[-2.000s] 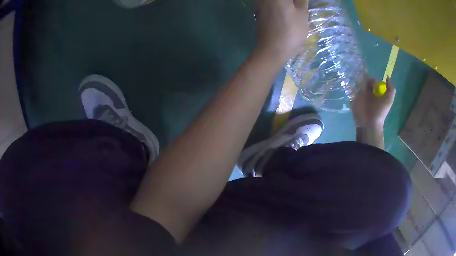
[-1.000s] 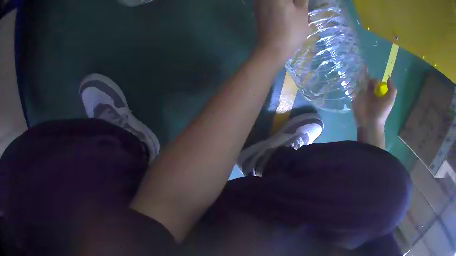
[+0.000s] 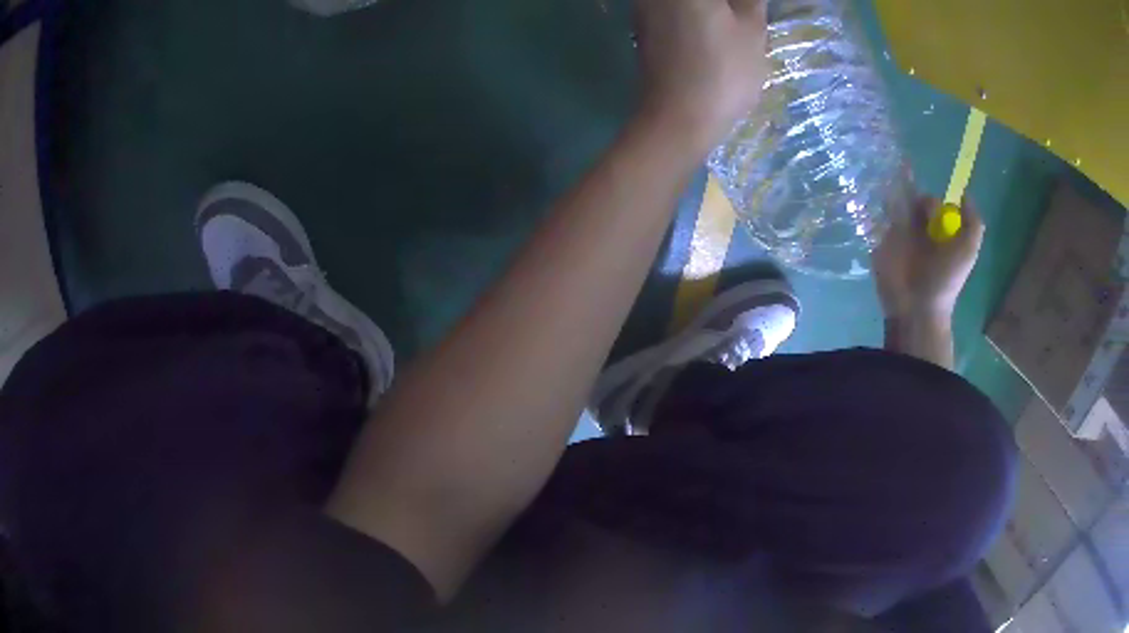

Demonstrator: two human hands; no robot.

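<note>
A large clear ribbed jug [image 3: 811, 142] is held tilted over the floor, its upper end cut off by the top edge. My left hand [image 3: 703, 62] is at the jug's upper left side with its fingers closed round it; the fingertips are partly cut off or hidden. My right hand [image 3: 922, 254] is at the jug's lower right side, its fingers against or close to the wall. It holds a small yellow cap [image 3: 947, 221] in its fingers. The jug's mouth and whatever is below it are out of the picture.
Green floor [image 3: 495, 99] lies below, with a yellow line [image 3: 708, 241] under the jug. A yellow cabinet [image 3: 1015, 74] is at the upper right, cardboard [image 3: 1052, 303] at the right. My shoes [image 3: 254, 241] and knees are below. A clear object [image 3: 332, 4] is cut off at the top left.
The jug and both hands have stayed almost still. The glints and the look of the liquid in the jug differ slightly.
</note>
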